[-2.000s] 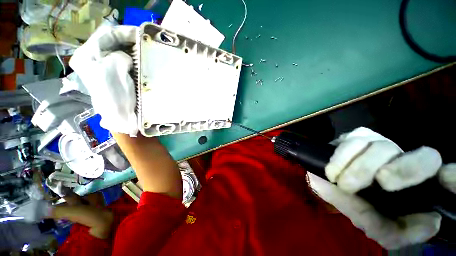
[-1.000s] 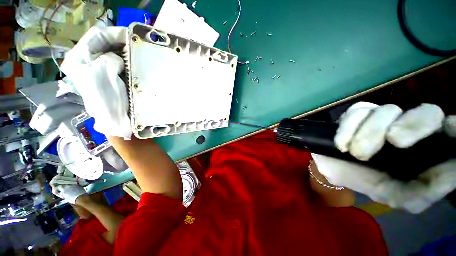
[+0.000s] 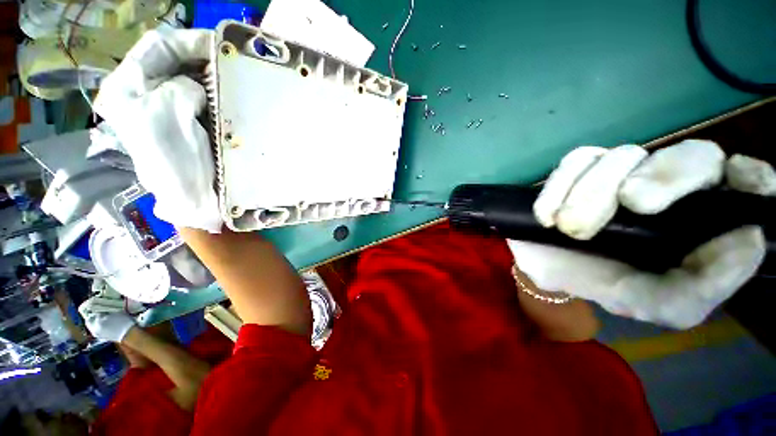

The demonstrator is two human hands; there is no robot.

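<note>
My left hand (image 3: 162, 128), in a white knitted glove, grips the ribbed left edge of a white lamp housing (image 3: 306, 136) and holds it over the bench with its flat face towards me. Screw holes and slots show along its rim. My right hand (image 3: 647, 221), also gloved, is closed around a black electric screwdriver (image 3: 502, 210). Its thin bit points left and reaches the housing's lower right corner. Whether the tip sits in a screw cannot be told.
Small screws (image 3: 438, 128) lie scattered on the green bench (image 3: 544, 77). A white plate (image 3: 319, 30) and a blue block (image 3: 225, 12) lie behind the housing. Yellowed lamp units (image 3: 68, 51) and an opened housing (image 3: 153, 223) are at left. Another person's gloved hand (image 3: 108, 319) is at lower left.
My right hand and the screwdriver have moved up and left, and the screwdriver is more level. The housing in my left hand has shifted slightly left.
</note>
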